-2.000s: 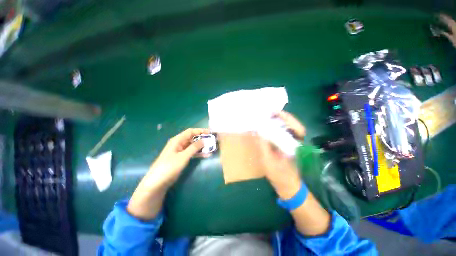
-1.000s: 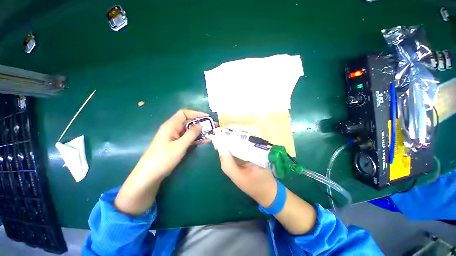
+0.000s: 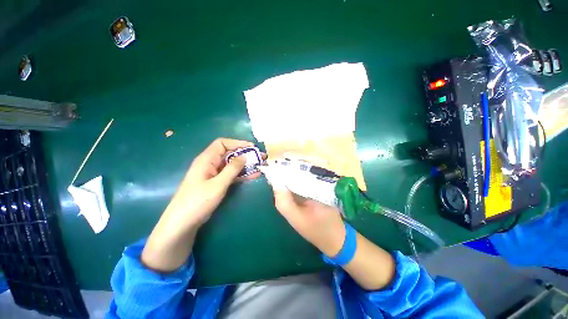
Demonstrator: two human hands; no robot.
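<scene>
My left hand (image 3: 208, 177) holds a small device housing (image 3: 251, 159) with a dark and silvery rim between thumb and fingers. My right hand (image 3: 306, 215) is wrapped round the white glue syringe (image 3: 302, 179). The syringe's tip points left and meets the housing's right side; whether it touches is too small to tell. A green adapter (image 3: 350, 197) caps the rear of the syringe, and a clear air hose (image 3: 408, 223) runs from it to the lower right. A blue strap circles my right wrist.
White paper (image 3: 308, 103) lies over tan cardboard (image 3: 346, 156). The black dispensing controller (image 3: 458, 124), with a plastic bag (image 3: 517, 118) on it, stands right. A black tray (image 3: 25, 218), folded wipe (image 3: 92, 202) and thin stick (image 3: 92, 151) lie left. More housings (image 3: 123, 32) lie farther back. A blue sleeve (image 3: 535, 240) shows right.
Since the oldest frame, the syringe has come left to the housing and both hands have met. Over the last second the hands have hardly moved; the view has shifted slightly.
</scene>
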